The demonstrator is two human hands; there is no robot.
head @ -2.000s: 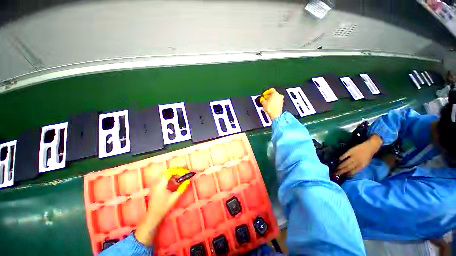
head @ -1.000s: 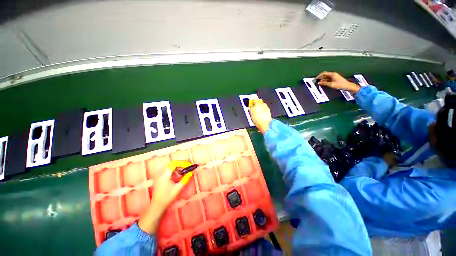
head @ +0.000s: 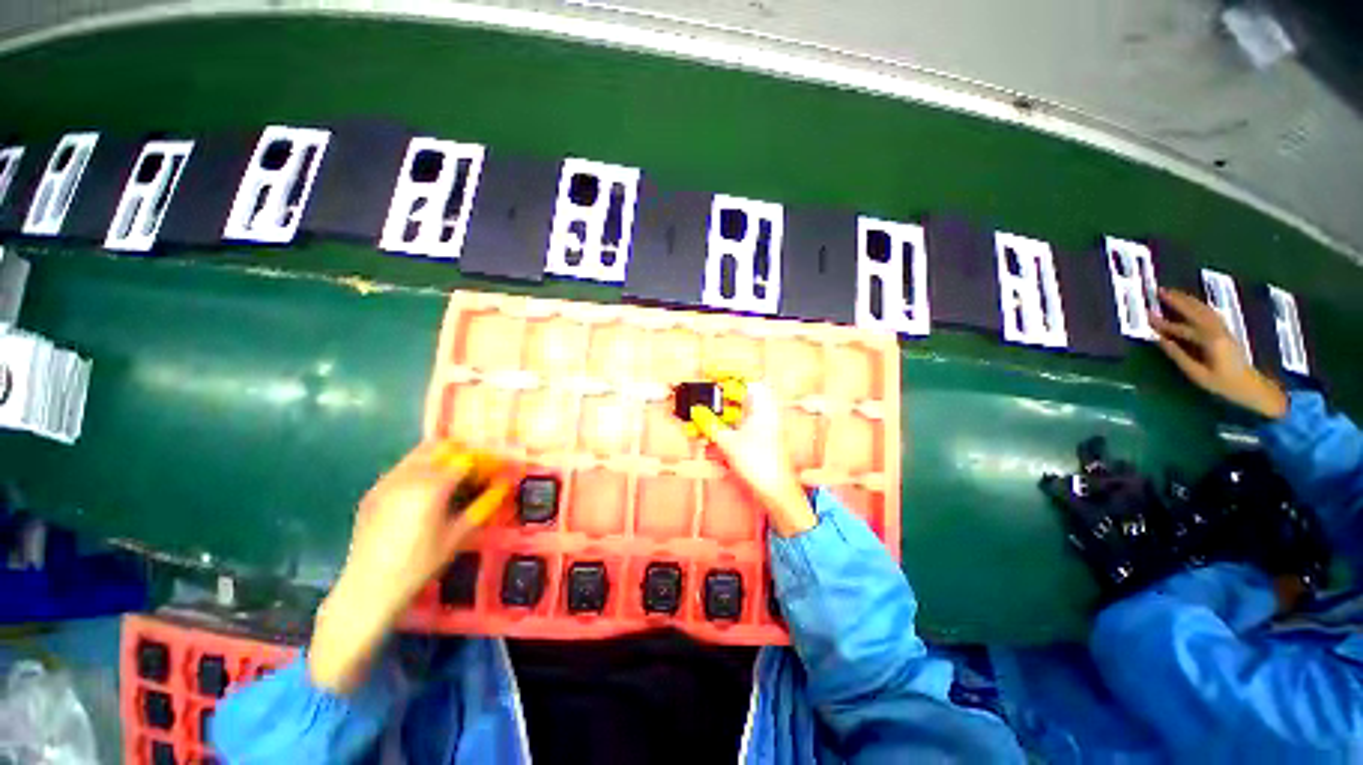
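Note:
The red-orange pocketed tray (head: 670, 336) lies at the bench edge in front of me. Black watch heads (head: 586, 586) sit in its nearest row, and one more watch head (head: 538, 499) is in the row above. My right hand (head: 755, 446), with yellow finger cots, pinches a black watch head (head: 697, 401) above the tray's middle. My left hand (head: 392, 526) is blurred at the tray's left side, fingers bent. Something dark shows at its fingertips; I cannot tell whether it is held or in a pocket.
Boxes with white inserts (head: 594, 221) and dark lids (head: 668, 247) line the green belt (head: 718, 105). At right, another worker's hand (head: 1208, 347) is at a box, near a black heap (head: 1136, 516). A second filled tray (head: 180, 643) is lower left; white cards (head: 42, 386) are left.
The view has swung left and down. My right hand has come from the boxes to above the tray with a watch head. My left hand has moved to the tray's left side.

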